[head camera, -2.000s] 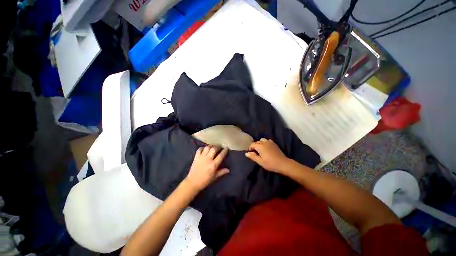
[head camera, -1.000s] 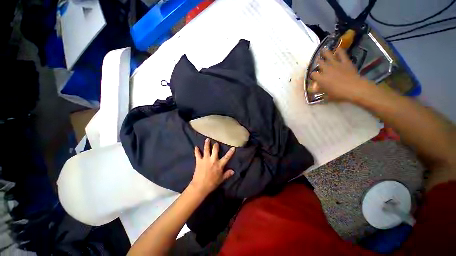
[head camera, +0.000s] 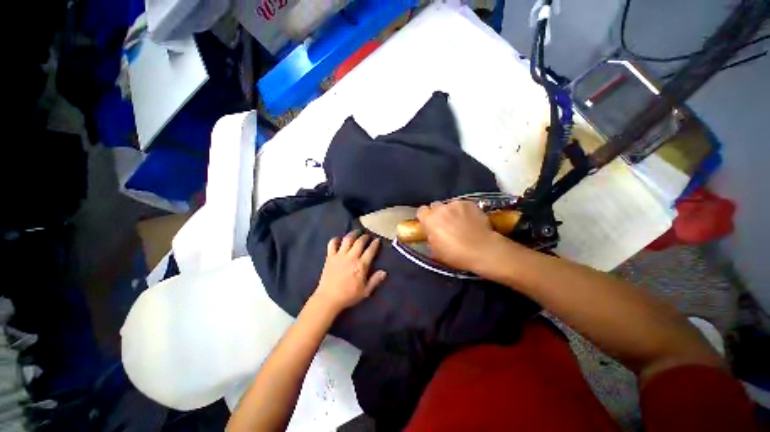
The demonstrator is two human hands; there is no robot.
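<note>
A black garment (head camera: 295, 245) lies over the table, with the beige pressing pad (head camera: 387, 221) showing through an opening in the cloth. My right hand (head camera: 460, 236) is closed around the wooden handle of the steam iron (head camera: 507, 222). The iron rests over the right part of the opening and the cloth beside it, its tip towards the left; my hand hides part of it. My left hand (head camera: 348, 272) lies flat on the cloth just below the opening, fingers spread. A thin dark drawcord loop (head camera: 313, 162) sticks out at the garment's far edge.
The white cloth-covered table (head camera: 498, 80) has the metal iron rest (head camera: 629, 101) at its far right. A large white pressing buck (head camera: 198, 333) and a narrow white sleeve board (head camera: 230, 190) are at left. A blue bin (head camera: 317, 59) stands behind. Dark hose and cables come from the upper right.
My right hand has left the cloth, taken the iron from beside the metal rest and brought it to the opening in the garment. My left hand has stayed on the cloth.
</note>
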